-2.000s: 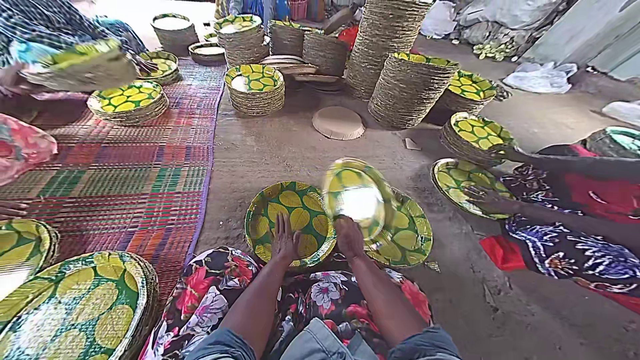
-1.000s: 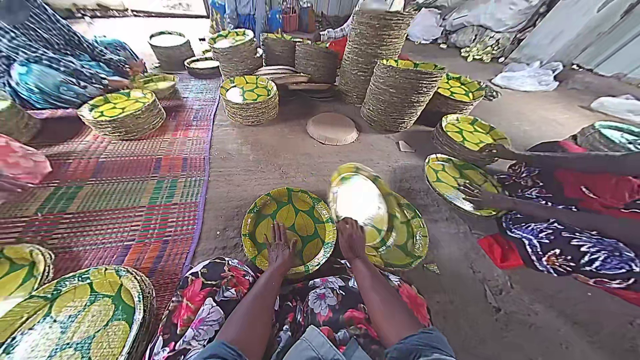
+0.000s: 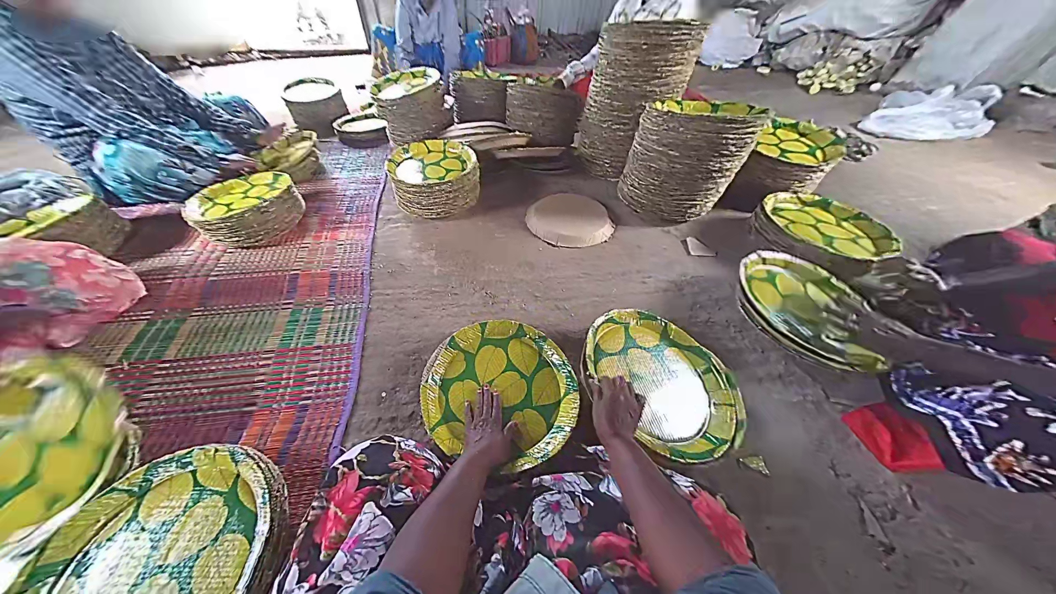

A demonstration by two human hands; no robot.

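Observation:
My left hand (image 3: pixel 488 425) rests flat, fingers spread, on the lower part of a round green plate with a yellow leaf print (image 3: pixel 505 355). To its right, my right hand (image 3: pixel 616 406) is at the left rim of a shiny leaf-print plate (image 3: pixel 648 363), which lies over another plate of the same print. Whether the right fingers grip that rim cannot be made out. Both plates lie on the ground before my floral-clothed lap. At the lower left stands a stack of large leaf-print plates (image 3: pixel 173 520).
A woven mat (image 3: pixel 247 313) covers the left side. Ahead are tall plate stacks (image 3: pixel 689 161), a shorter stack (image 3: pixel 435 186) and a brown disc (image 3: pixel 569 220). At right, another person's arm (image 3: pixel 932 346) reaches to plates (image 3: pixel 796 309). More people sit at the left and back.
The right-hand plate was tilted up beside my right hand two seconds ago; it now lies lower, over the plate beneath. My left hand has stayed on the left plate.

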